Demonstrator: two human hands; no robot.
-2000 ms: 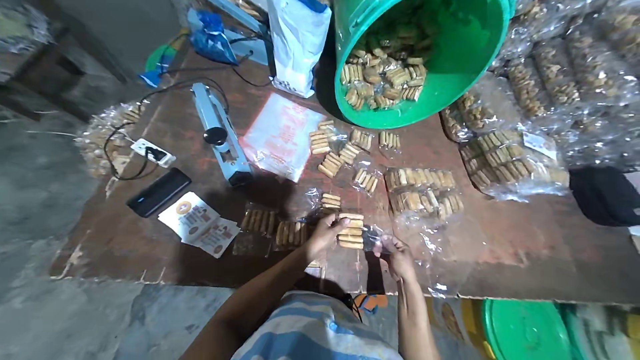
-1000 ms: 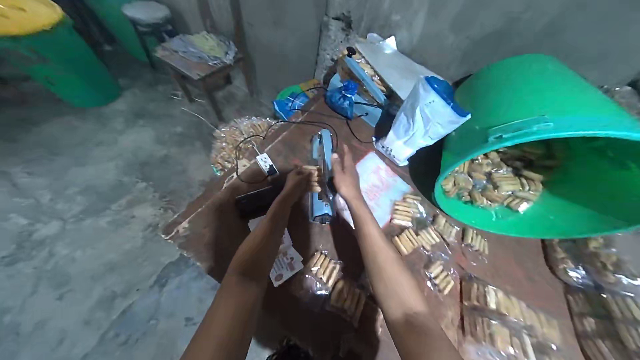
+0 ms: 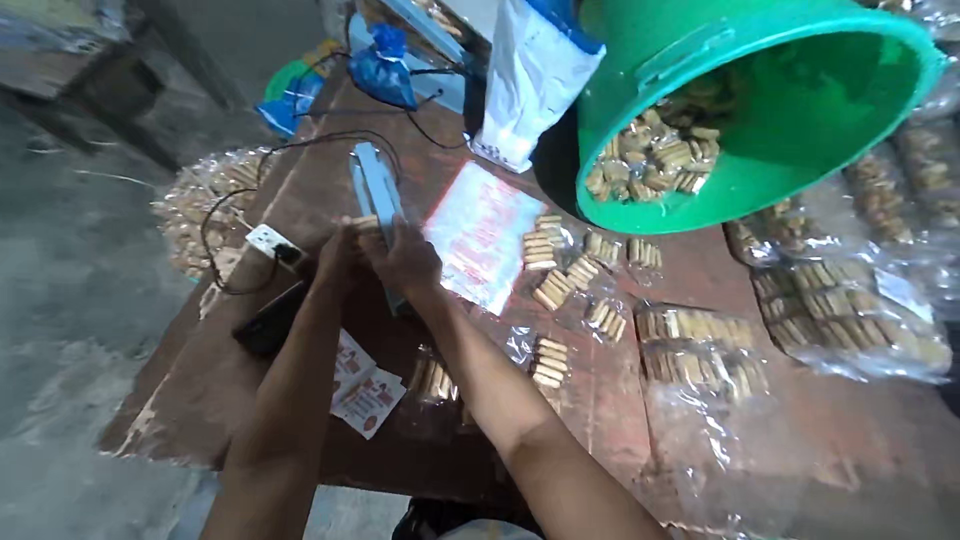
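A light-blue impulse sealer [image 3: 381, 184] stands on the brown table, its long arm pointing away from me. On its left side my left hand [image 3: 341, 251] holds a small pack of stick biscuits [image 3: 365, 223], partly covered by the fingers. My right hand [image 3: 409, 259] lies on the sealer's arm, beside that pack; its fingertips are partly hidden. Right of the sealer is a clear plastic sheet with red print [image 3: 480, 232]. Several small biscuit packs [image 3: 553, 289] are scattered beyond it, and another pack [image 3: 433, 379] lies near my right forearm.
A green tub [image 3: 750, 217] on its side holds packs. Larger bagged biscuits [image 3: 847, 307] lie at right. A white bag [image 3: 525, 82], blue plastic bag [image 3: 382, 71], power strip [image 3: 274, 246], black phone [image 3: 270, 322] and printed cards [image 3: 367, 397] surround the work area. Cables cross the left side.
Both hands have gone from the biscuit packs at the table's near edge to the sealer. Since one second ago my right hand has come onto the sealer's arm. The view has swung.
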